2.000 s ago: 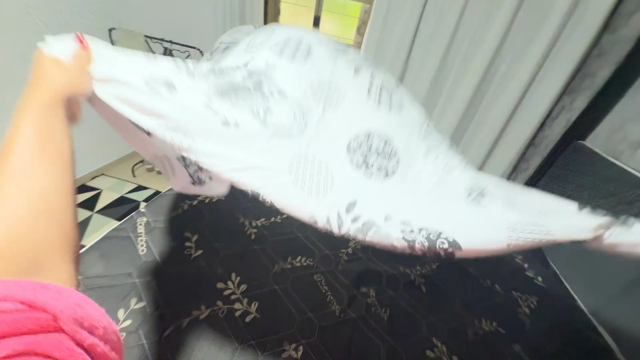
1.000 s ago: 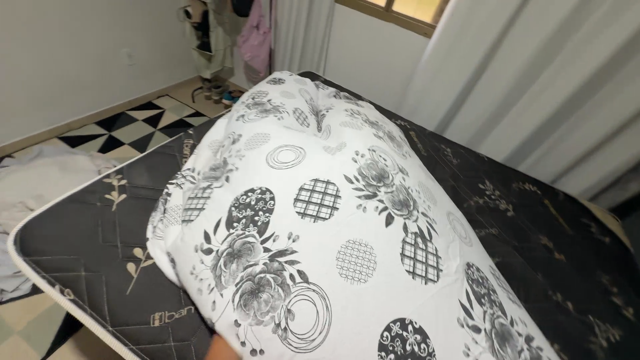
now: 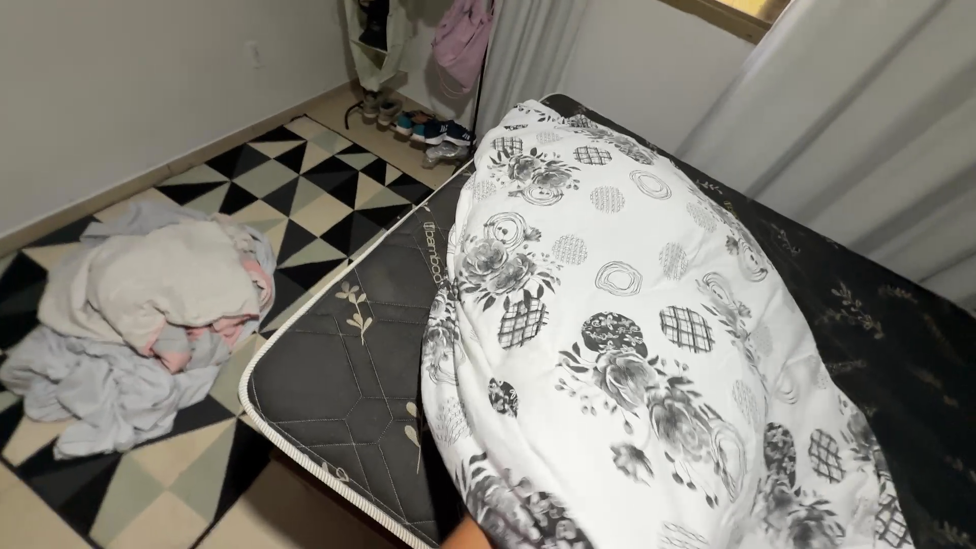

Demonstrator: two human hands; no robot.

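A white bed sheet printed with grey flowers and circles lies bunched and puffed up on a dark quilted mattress with a white ribbed border. At the bottom edge, a small part of one hand or wrist, seemingly my left hand, shows beside the lower left edge of the sheet. Its fingers are out of sight, so its hold cannot be told. My right hand is not in view.
Crumpled grey, cream and pink cloths lie on a black, beige and green geometric rug. Shoes stand by the wall under a pink bag on a rack. Grey curtains hang along the mattress's right side.
The sheet, stretched out in the air two seconds ago, now rests on the mattress. My left hand, raised at the left then, has come down. The view has turned left since one second ago.
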